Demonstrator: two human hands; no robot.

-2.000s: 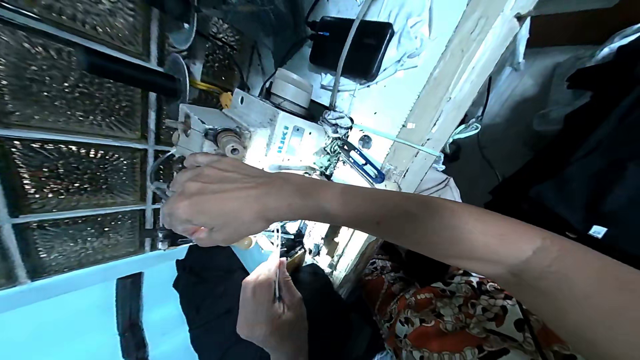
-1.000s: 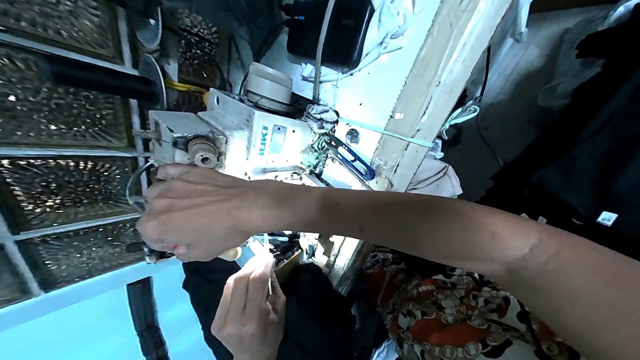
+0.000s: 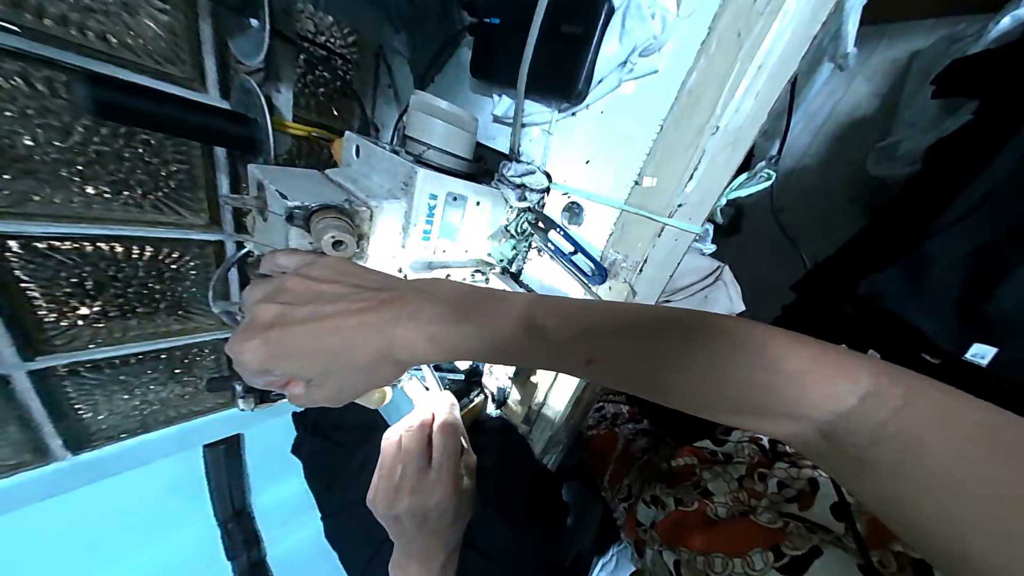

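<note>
My right hand [image 3: 316, 332] reaches in from the right, back up and fingers curled, at the front of a white Juki sewing machine [image 3: 392, 216]. It lies just below a round metal knob [image 3: 334, 232]; its fingertips and whatever they touch are hidden. Below that forearm, my left hand [image 3: 428, 472] pinches slim metal tweezers [image 3: 432, 378], whose tips point up toward the machine's lower parts, partly covered by the right arm. Black fabric [image 3: 512, 480] lies under and beside the left hand. Blue-handled thread snips [image 3: 572, 250] rest at the machine's right end.
A black box-like device [image 3: 540, 48] and a grey cable lie above the machine. The worn table edge [image 3: 704, 152] runs diagonally on the right, crossed by a pale green cord [image 3: 632, 210]. Textured window panes [image 3: 104, 296] stand at left. Patterned cloth [image 3: 720, 512] is at the bottom right.
My left hand has moved a little toward the machine with the tweezers. The right hand stays beside the knob, fingers curled. The view has shifted somewhat closer.
</note>
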